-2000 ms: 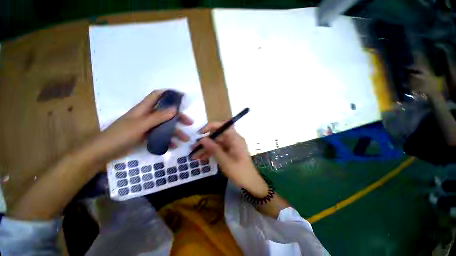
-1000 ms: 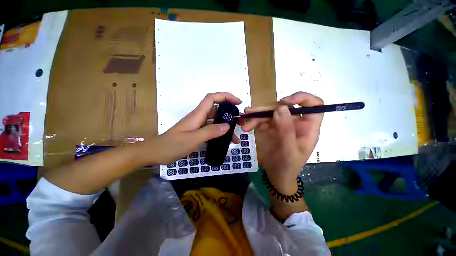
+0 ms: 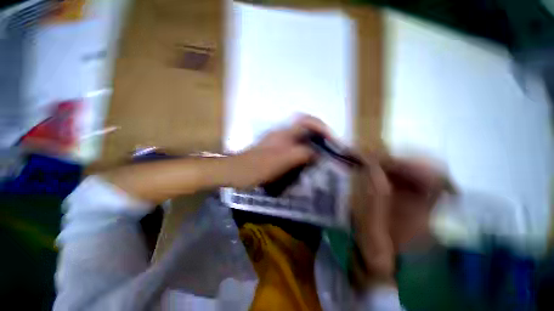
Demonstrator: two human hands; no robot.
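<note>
The view is strongly blurred. My left hand (image 3: pixel 276 155) is closed around the black device housing (image 3: pixel 284 180), whose dark body shows below the fingers, over the sticker sheet. My right hand (image 3: pixel 398 194) is smeared by motion, right of the sheet, with its fingers curled. A dark slim shape, which looks like the tweezers (image 3: pixel 340 153), runs between the two hands; its ends are unclear. The sticker sheet (image 3: pixel 291 67) is white and bare in its upper part, with blurred dark stickers along its near edge. Whether a sticker is on the device or tweezers cannot be told.
Brown cardboard (image 3: pixel 164 91) lies under and beside the sheet. A large white board (image 3: pixel 468 115) is at the right. A printed carton panel with red artwork (image 3: pixel 58 130) is at the left. Shiny plastic film runs along the near edge. Green floor shows below.
The view has shifted, so the bench things appear farther right. My right hand and the tweezers have changed angle; the tweezers no longer stick out long to the right. My left hand still holds the device.
</note>
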